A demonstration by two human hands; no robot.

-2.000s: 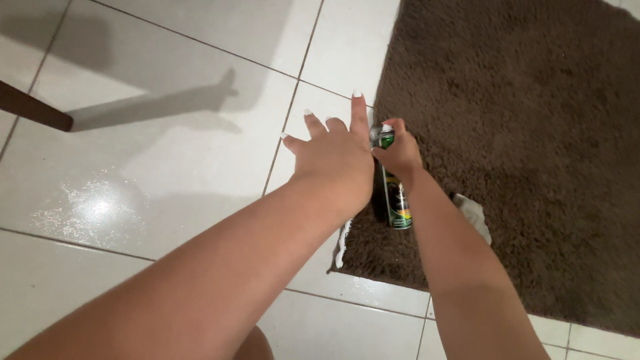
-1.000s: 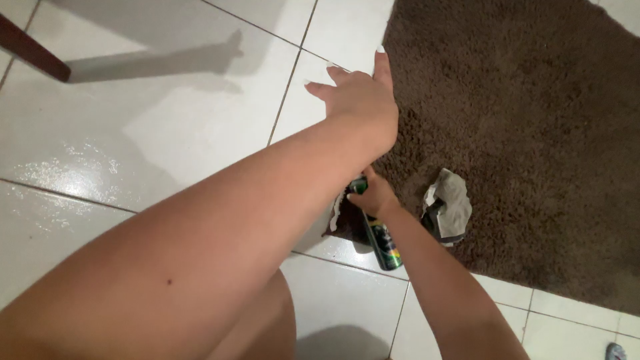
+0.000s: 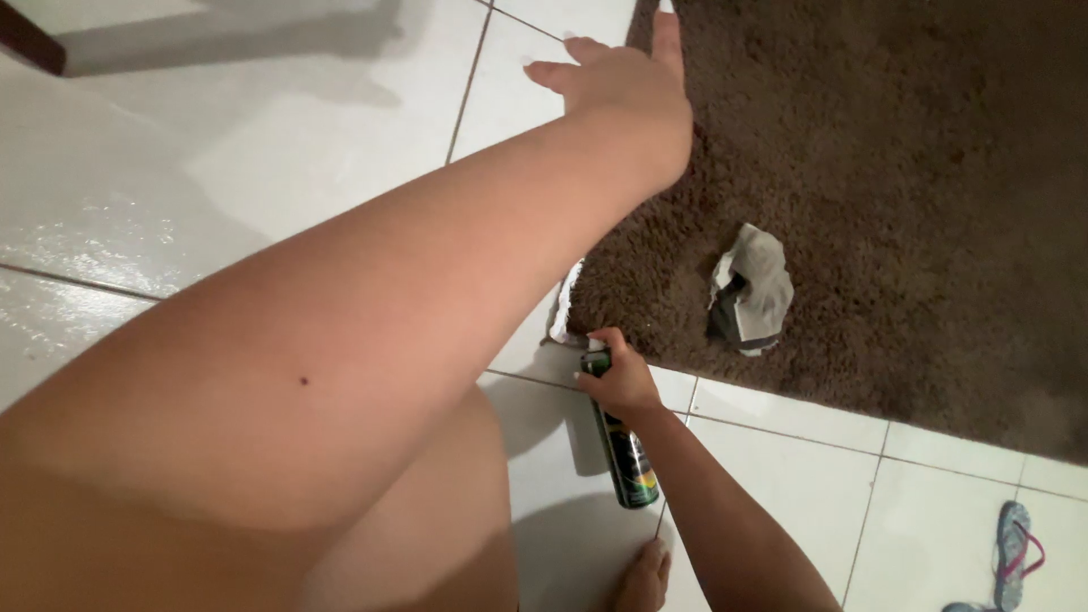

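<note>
My right hand (image 3: 623, 376) grips a green and black aerosol can (image 3: 627, 459), with a finger at its white nozzle, beside the near left corner of a brown shaggy rug (image 3: 875, 212). White foam (image 3: 563, 304) lies along the rug's left edge by that corner. Farther up that edge, my left hand (image 3: 633, 81) is spread with its fingers apart, holding nothing; whether its palm touches the rug cannot be told. On the rug, right of the can, lies a crumpled grey cloth (image 3: 756, 285) with a dark part.
White floor tiles (image 3: 782, 467) surround the rug. A dark wooden furniture leg (image 3: 32, 38) stands at the upper left. A flip-flop (image 3: 1011, 552) with a pink strap lies at the lower right, with part of another beside it. My bare foot (image 3: 646, 578) is at the bottom.
My right hand and the can have moved down along the rug's left edge to its near corner. The grey cloth, partly hidden behind my forearm at first, now shows fully.
</note>
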